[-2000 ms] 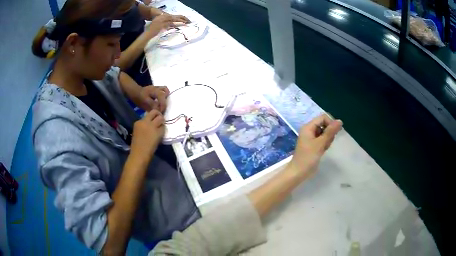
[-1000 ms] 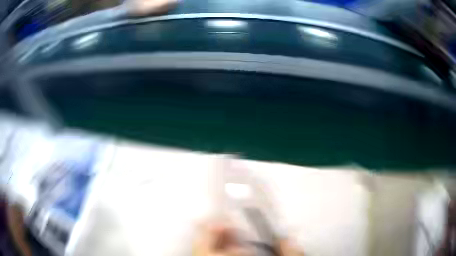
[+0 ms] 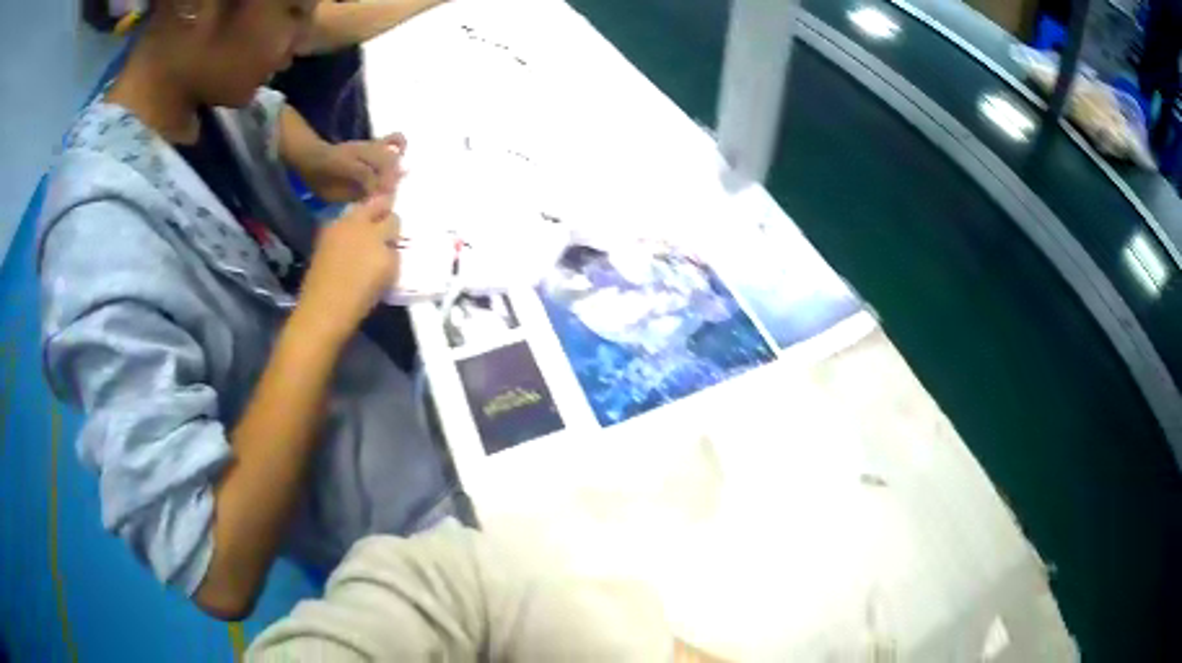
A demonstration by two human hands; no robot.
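My left sleeve (image 3: 428, 596), beige, reaches in along the bottom edge. Only a sliver of skin shows past its cuff, and my left hand is cut off below the picture. My right hand is out of the picture. The pale bench cover (image 3: 778, 479) lies nearest in front of me, overexposed in large parts. On it lie a blue printed poster (image 3: 661, 330) and a small dark picture (image 3: 509, 398) beside it.
A seated person in a grey jacket (image 3: 246, 427) is on the left, hands at a white panel (image 3: 486, 272) washed out by glare. A grey post (image 3: 756, 91) stands at the bench's far edge. The dark green conveyor (image 3: 907, 259) runs along the right.
Two seconds ago my left hand was raised over the bench, holding something small; now it is below the frame. The view swung to the conveyor and back. The neighbour's panel is now overexposed.
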